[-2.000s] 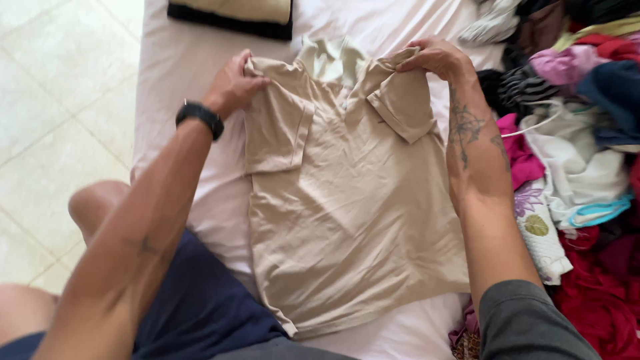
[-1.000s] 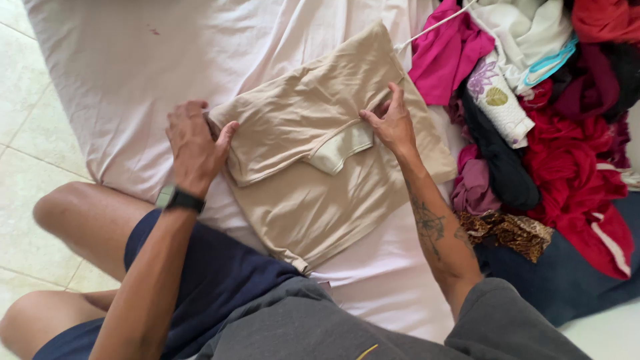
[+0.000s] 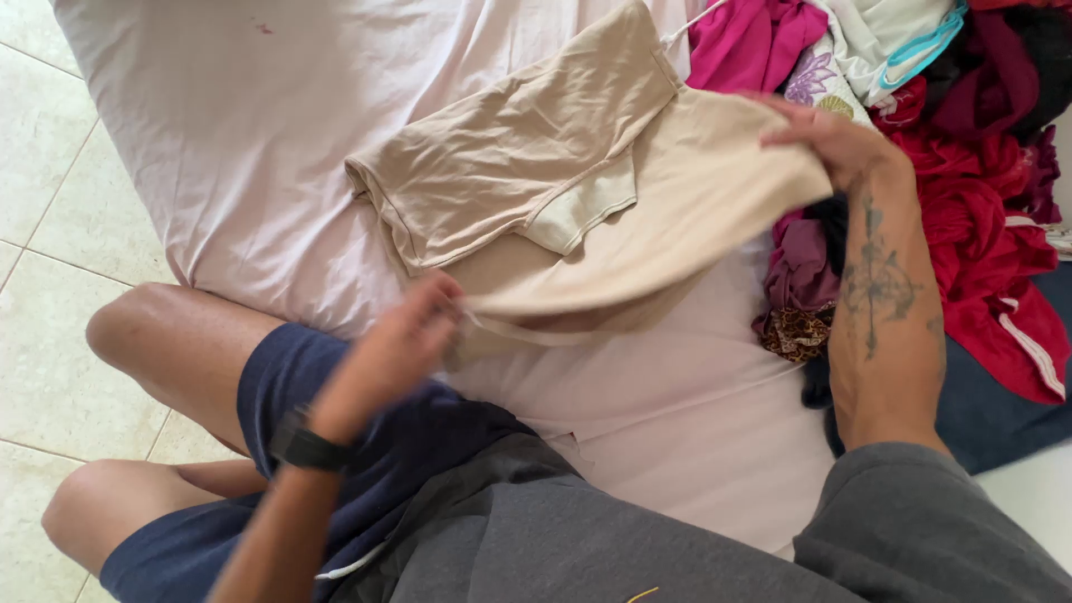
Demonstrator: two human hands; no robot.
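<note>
A beige shirt [image 3: 519, 159] lies on the pink sheet, its upper part folded down over the body, with a pale collar or lining piece [image 3: 586, 205] showing at the fold's lower edge. My left hand [image 3: 402, 352], blurred, pinches the near left corner of the hem. At the right, my right hand [image 3: 825, 142] grips the other hem corner, and the hem between the hands is lifted off the sheet. The fingertips of my right hand are partly blurred against the cloth. A dark watch [image 3: 310, 444] is on my left wrist.
A heap of mixed clothes [image 3: 980, 201], red, magenta, white and black, lies along the right side. The bed's sheet [image 3: 243, 109] stretches to the upper left, with a tiled floor [image 3: 67, 335] beyond its edge. My bent legs are at the lower left.
The shirt lay spread out at first; its upper part was then folded down. My hands have since moved from that folded part to the hem, which is now raised.
</note>
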